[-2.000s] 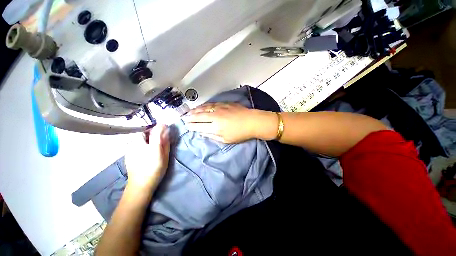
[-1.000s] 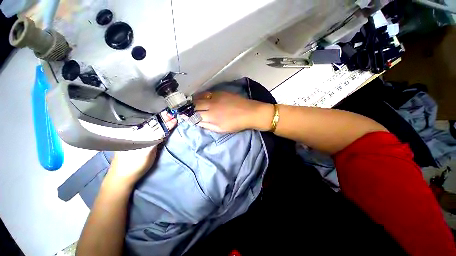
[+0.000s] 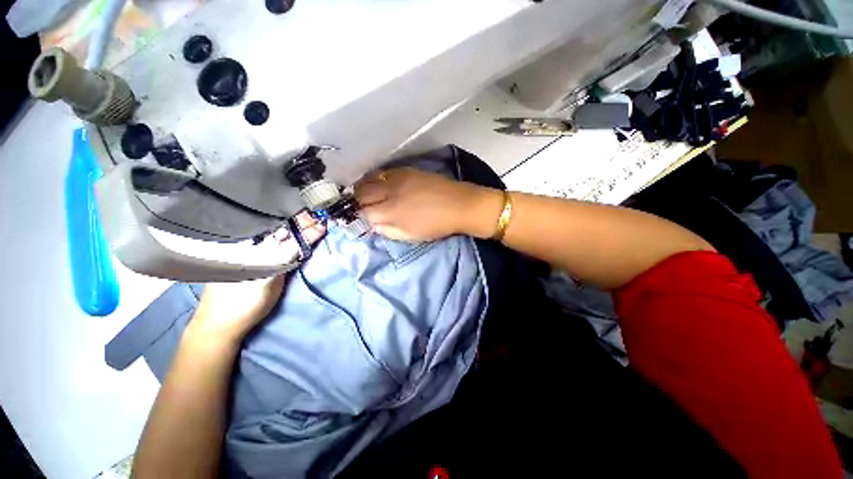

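The grey trousers (image 3: pixel 327 346) lie bunched from the machine table down to my lap, with a dark slit line across them. A stiff grey flap, perhaps the waistband end (image 3: pixel 150 327), sticks out at the left. The off-white sewing machine head (image 3: pixel 374 75) stands over the cloth. My left hand (image 3: pixel 241 304) lies on the cloth's left side, its fingers partly hidden under the machine head. My right hand (image 3: pixel 421 204) presses on the cloth just right of the presser foot area (image 3: pixel 304 234), fingers bent, fingertips partly hidden by the machine.
A bright-blue elongated object (image 3: pixel 92 234) lies left of the machine head. Thread snips (image 3: pixel 533 125) lie on the machine bed, beside a heap of black strips (image 3: pixel 687 98). A patterned strip (image 3: pixel 599 173) runs along the table edge. Grey and black garments (image 3: pixel 795 224) hang at the right.
The view has shifted, so the machine head sits further right. My left hand has moved from beside the needle area to partly under the machine head. My right hand's fingers are more bent.
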